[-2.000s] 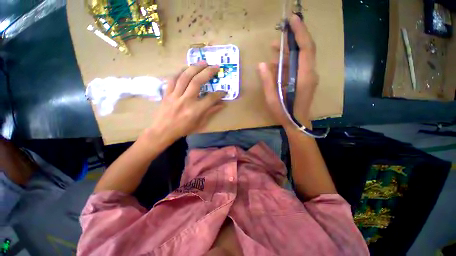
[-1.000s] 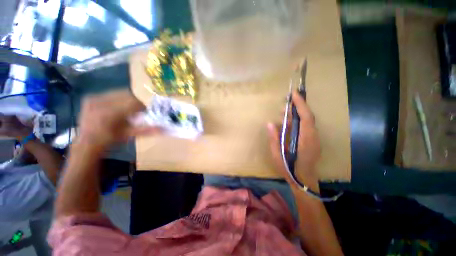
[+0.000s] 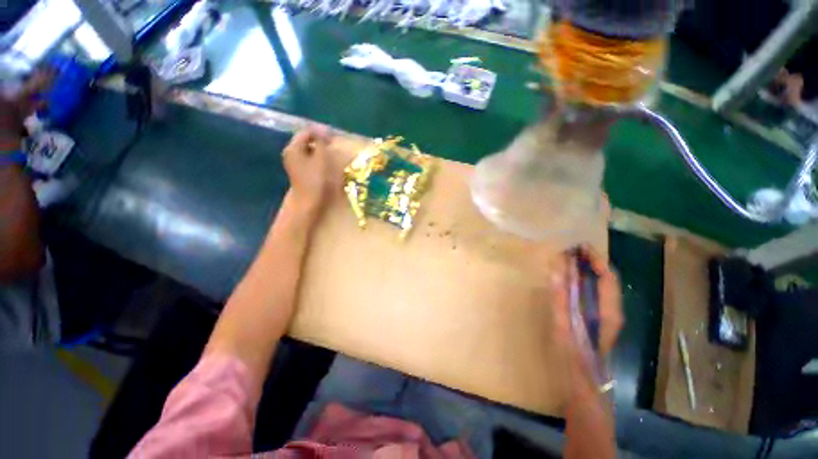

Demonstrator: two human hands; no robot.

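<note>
My left hand point(image 3: 308, 161) is at the mat's upper left corner, beside the gold pile. Its fingers are curled; whether they grip anything is unclear. My right hand point(image 3: 587, 309) holds the dark soldering iron point(image 3: 588, 300) over the right side of the tan cardboard mat point(image 3: 422, 305), with a cable along it; the tip is not clear. The gold pieces with green wires point(image 3: 387, 186) lie in a pile on the mat. A white housing point(image 3: 468, 86) lies open side up on the green surface beyond, with a white bundle point(image 3: 395, 70) at its left.
The cloudy fume hood point(image 3: 538, 184), with orange wrapping point(image 3: 603, 63), hangs above the mat's upper right. A brown side tray point(image 3: 709, 385) with a pale stick point(image 3: 686, 369) and dark holder point(image 3: 728, 305) is at right. Another housing point(image 3: 182, 64) lies upper left. A person's arm point(image 3: 20, 206) is at far left.
The view has swung forward. The housing that my left hand worked on, then carried leftward, is no longer on the mat or visible in that hand. My right hand still holds the iron.
</note>
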